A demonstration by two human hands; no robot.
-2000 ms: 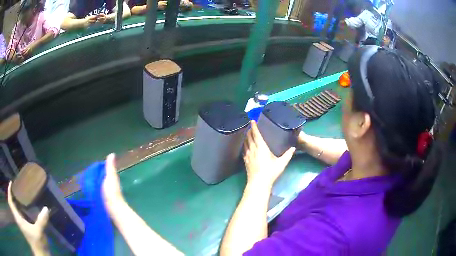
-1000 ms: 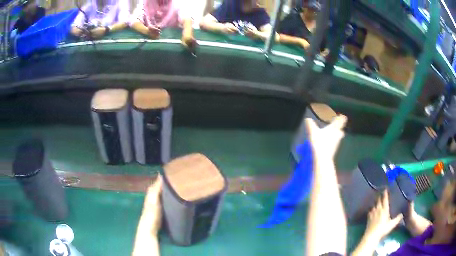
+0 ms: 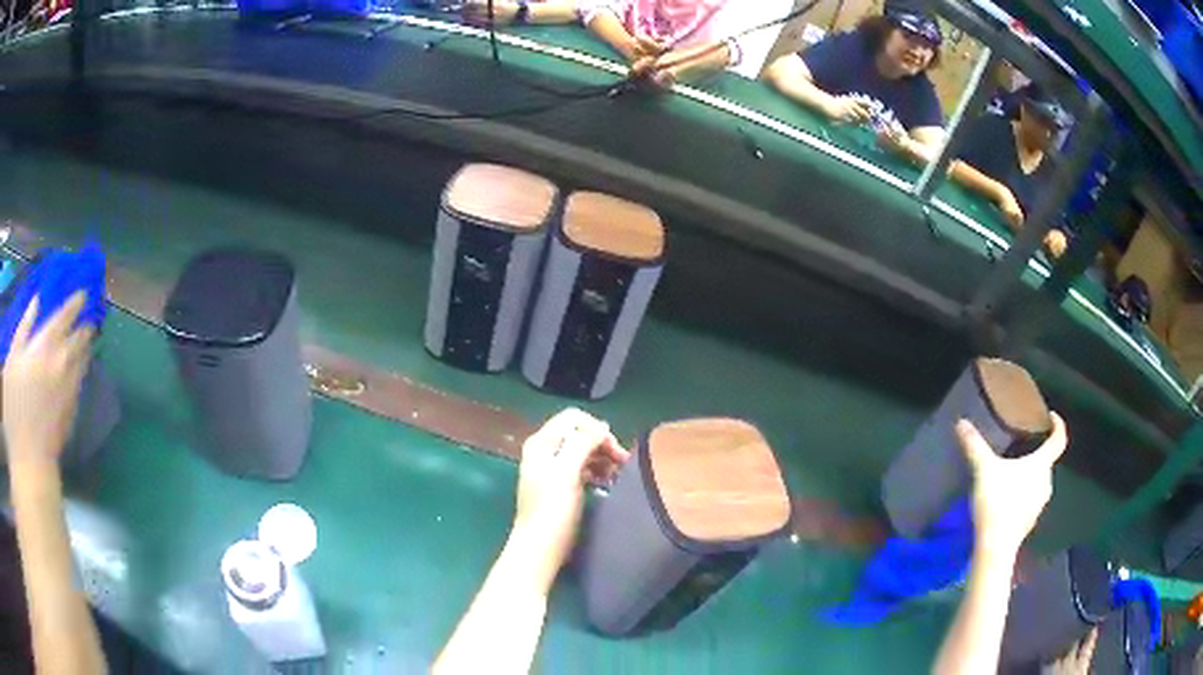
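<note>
My right hand (image 3: pixel 1009 481) grips the top of a grey speaker with a wood-grain end (image 3: pixel 956 442) at the right, thumb and fingers on opposite sides. A blue cloth (image 3: pixel 924 567) hangs below that hand against the speaker. My left hand (image 3: pixel 561 462) is beside the upper left edge of a nearer speaker (image 3: pixel 686 528), which stands wood-grain end up on the green surface. Its fingers are curled; whether they hold the speaker I cannot tell.
Two speakers (image 3: pixel 488 270) (image 3: pixel 594 297) stand together beyond the brown strip (image 3: pixel 422 402). A dark-topped speaker (image 3: pixel 244 369) and an open white bottle (image 3: pixel 271 600) are at the left. A neighbour's hand holds a blue cloth (image 3: pixel 60 297) at far left. People sit across the line.
The view has swung left since one second ago. My right hand now has its thumb and fingers around the far speaker's top. My left hand has curled at the nearer speaker's side.
</note>
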